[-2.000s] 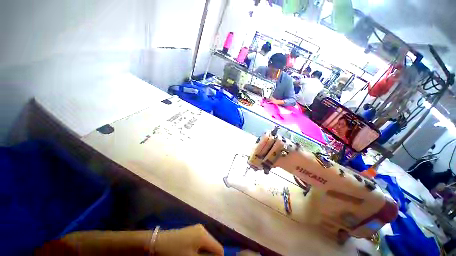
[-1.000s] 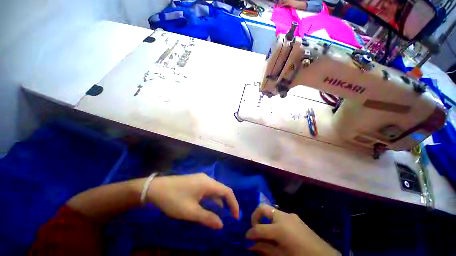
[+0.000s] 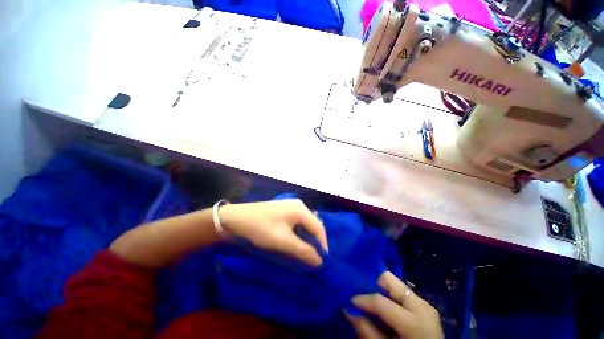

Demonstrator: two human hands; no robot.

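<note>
A blue garment (image 3: 265, 281) lies bunched on my lap below the table's front edge. My left hand (image 3: 281, 228), with a bracelet on the wrist, has its thumb and fingers on the cloth and pinches a fold. My right hand (image 3: 397, 308), with a ring, grips the garment's right part, its fingertips partly hidden by the cloth. The cream HIKARI sewing machine (image 3: 483, 86) stands on the white table (image 3: 265, 132), with no cloth under its needle. Orange and blue thread snips (image 3: 428, 140) lie on the bed right of the needle.
A crate (image 3: 159, 195) with blue cloth (image 3: 73, 198) stands at the left below the table. Another blue pile (image 3: 308, 13) and pink fabric (image 3: 467, 12) lie beyond the table. A control panel (image 3: 557, 220) is at the table's right front.
The view has tilted down towards the lap. Both hands, the right one out of view at first, have come onto the blue garment, and more of it is now gathered up between them.
</note>
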